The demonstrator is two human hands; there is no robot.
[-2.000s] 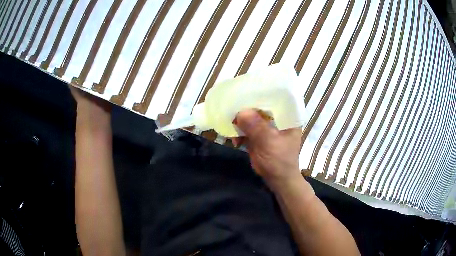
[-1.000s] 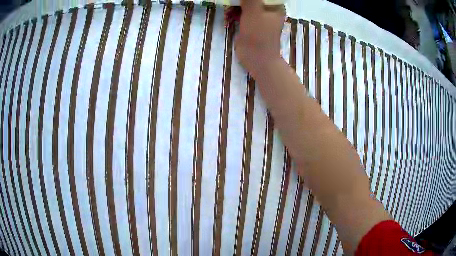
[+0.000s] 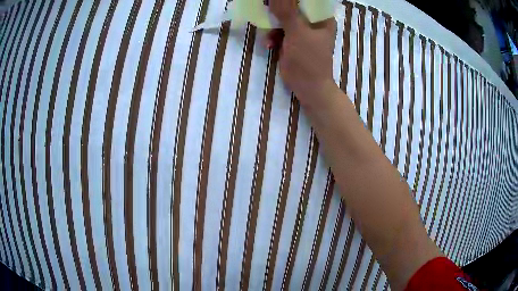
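Observation:
My right hand is shut on a pale yellow squeeze bottle at the top of the view, partly cut off by the edge. The bottle lies roughly level, its thin whitish nozzle pointing left, with the tip over a brown groove. The large white slotted panel fills most of the view, with many parallel brown grooves running from top to bottom. My left hand is not in view.
The panel's plain pale border curves along the upper right. Dark, cluttered background shows beyond it at the top right. Dark areas show at the lower left and lower right corners. A red sleeve covers my right upper arm.
Two seconds ago the bottle was at the panel's near edge, with my left forearm in view. Since one second ago, my right hand and bottle sit slightly lower in view, showing the nozzle away from the far groove ends.

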